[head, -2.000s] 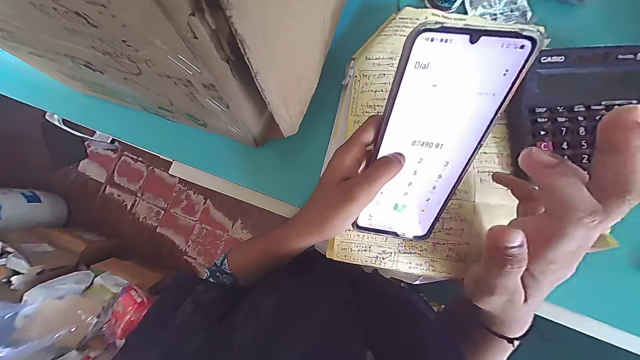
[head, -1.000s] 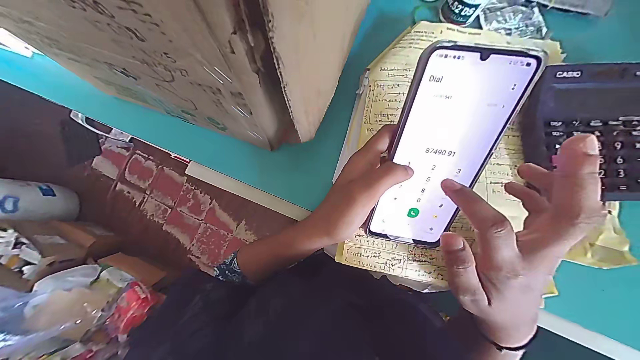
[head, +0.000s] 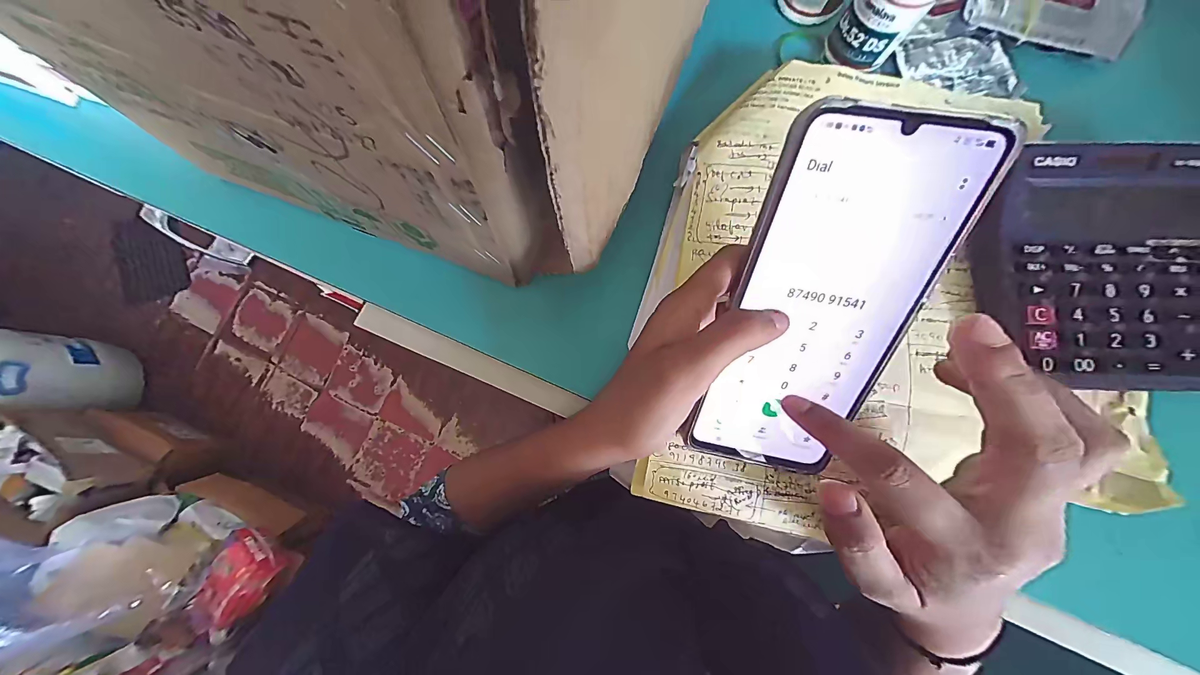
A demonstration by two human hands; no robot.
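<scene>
A smartphone (head: pixel 862 244) with a lit dial screen is held in my left hand (head: pixel 670 375), whose thumb lies over the screen's left edge. My right hand (head: pixel 975 487) holds nothing; its fingers are apart, and the index fingertip is at the green call button low on the screen. Under the phone lies a stack of yellowish paper sheets (head: pixel 741 197) with handwriting. A dark Casio desk calculator (head: pixel 1106 272) is right of the phone, partly behind my right fingers.
A large cardboard box (head: pixel 375 122) stands on the teal tabletop (head: pixel 506 337) at left. Beyond the papers are a pill bottle (head: pixel 872 33) and clear plastic packaging (head: pixel 956 61). On the floor at lower left are plastic bags (head: pixel 122 572), cardboard boxes (head: pixel 141 445) and a whitish cylinder (head: pixel 66 367).
My right hand has come from beside the phone to its screen, and its index finger has moved down from the keypad to the call button. More digits show on the screen.
</scene>
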